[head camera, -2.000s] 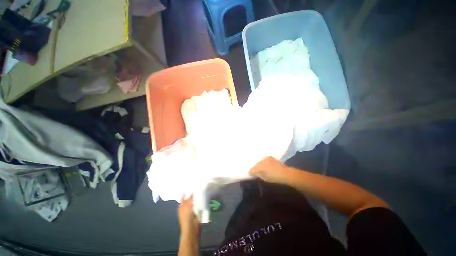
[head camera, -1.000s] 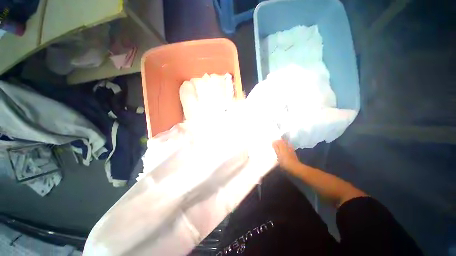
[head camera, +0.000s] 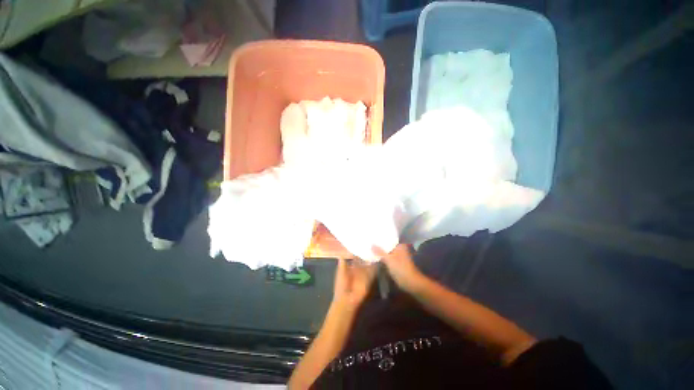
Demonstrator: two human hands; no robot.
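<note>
White cloth (head camera: 342,190), overexposed in the middle, spills over the near rims of the orange tub (head camera: 255,114) and the blue tub (head camera: 536,99). More cloth lies inside both tubs. My left hand (head camera: 354,280) is at the cloth's lower edge, just in front of the orange tub. My right hand (head camera: 397,263) is close beside it and holds the cloth's lower edge. The glare and blur hide the left fingers' grip.
A cream-and-navy cloth pile (head camera: 171,190) lies on the floor at the left. A long rack (head camera: 137,358) with dark bars and white strips crosses the lower left. A blue stool (head camera: 388,19) and a cream worktable (head camera: 38,15) show at the top.
The long cloth stretch at the lower left is no longer spread out. My left hand has come into view beside my right. The tubs sit slightly further right, and more rack shows.
</note>
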